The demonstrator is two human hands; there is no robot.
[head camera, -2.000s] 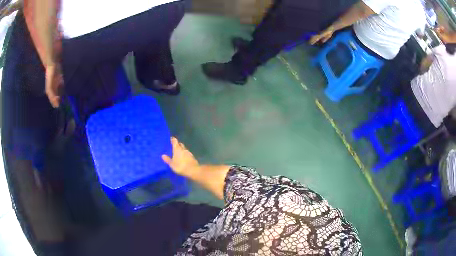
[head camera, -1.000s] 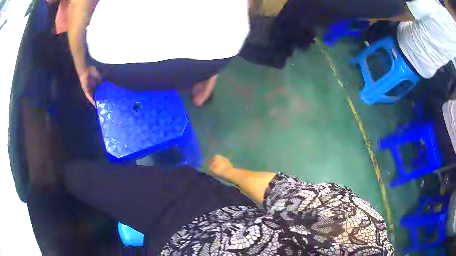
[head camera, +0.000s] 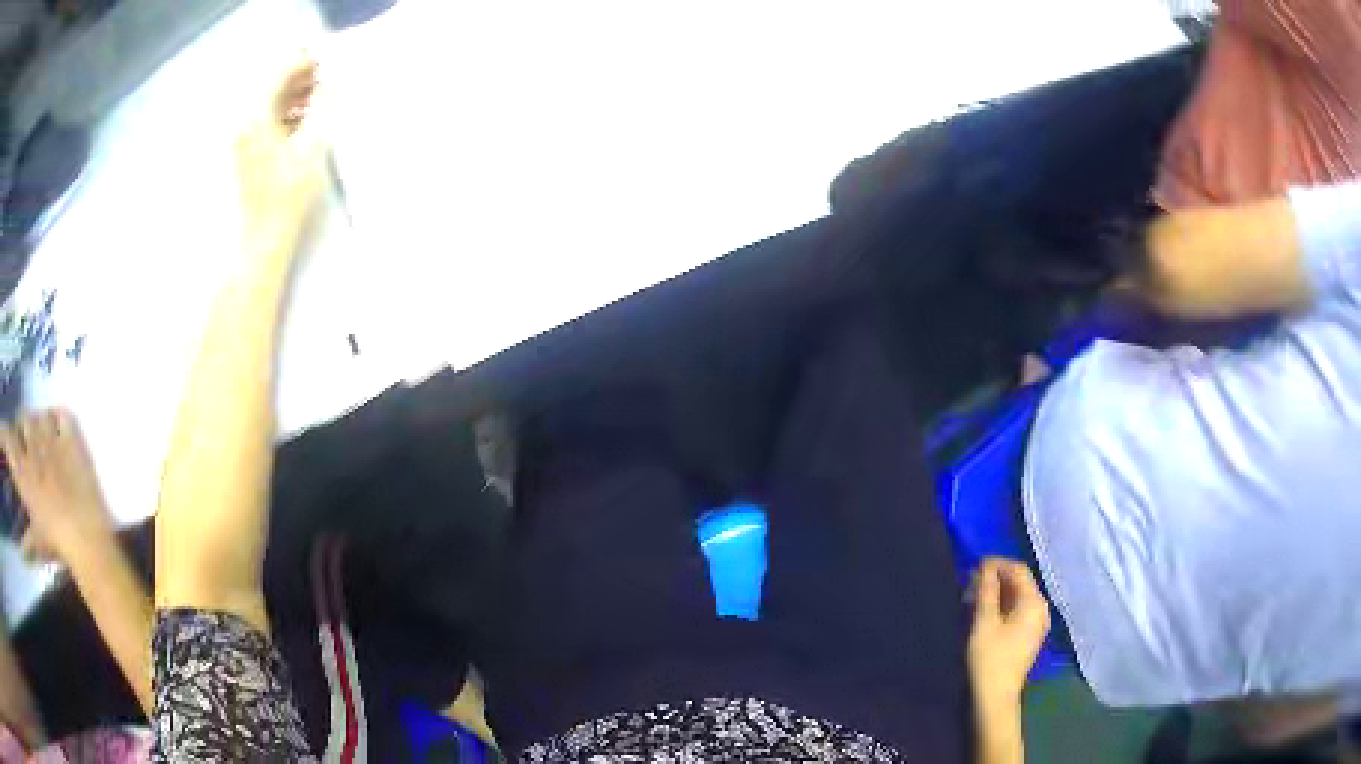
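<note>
A bench with a white surface (head camera: 597, 179) spans the upper part of the view. My left hand (head camera: 296, 112) is over or on it at the upper left, at the end of my outstretched arm; it is blurred in glare, and I cannot tell whether it holds anything. My right hand (head camera: 1009, 605) is low at the right, fingers curled, beside a dark blue stool (head camera: 978, 485); whether it touches the stool is unclear. A light blue stool part (head camera: 734, 561) shows between my dark-trousered legs.
Small dark parts (head camera: 45, 336) lie on the bench at far left, near another person's hand (head camera: 57, 475). A small dark piece (head camera: 354, 345) lies near the front edge. A person in a pale top (head camera: 1194, 508) sits close at right, another in a reddish top (head camera: 1269, 105) beyond.
The view has swung from the green floor and stools to the white bench. My left arm now shows, stretched over the bench. My right hand is now at the lower right.
</note>
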